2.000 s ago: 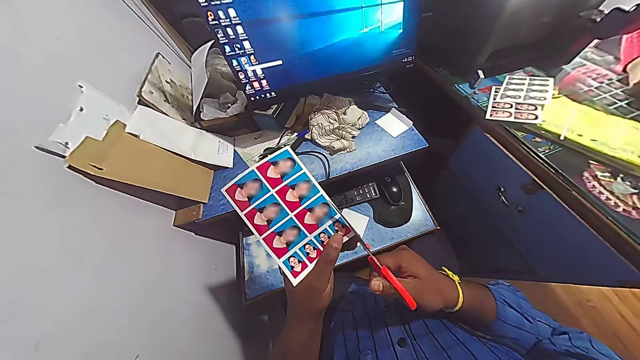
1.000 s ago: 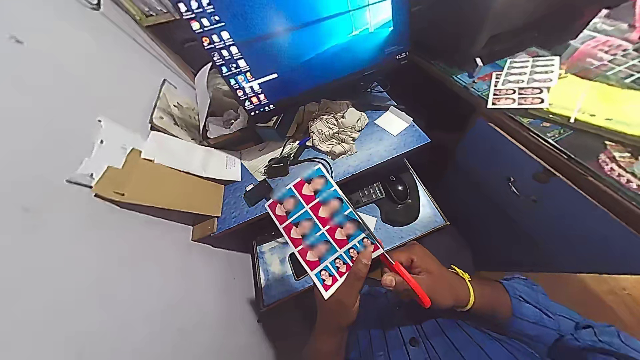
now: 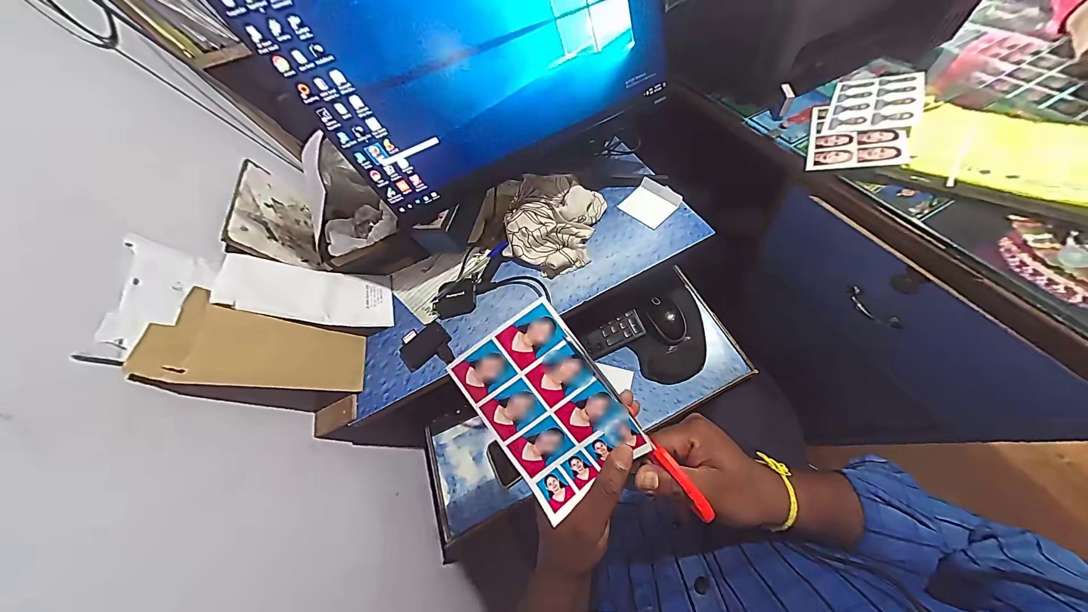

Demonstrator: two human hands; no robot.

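A printed sheet of passport-style photos, with larger prints above a row of smaller ones, is tilted in front of me. My left hand grips its lower edge, thumb on the front near the lower right corner. Red-handled scissors are in my right hand, which wears a yellow thread at the wrist. The scissors lie at the sheet's right edge; their blades are mostly hidden behind it, so how far they are apart cannot be told.
Behind the sheet are a blue desk, a crumpled cloth and a monitor. A keyboard and mouse rest on the pull-out tray. Cardboard leans at left. More photo sheets lie on the right counter.
Both hands still hold the sheet and the scissors, with little change in their hold. The view has shifted somewhat.
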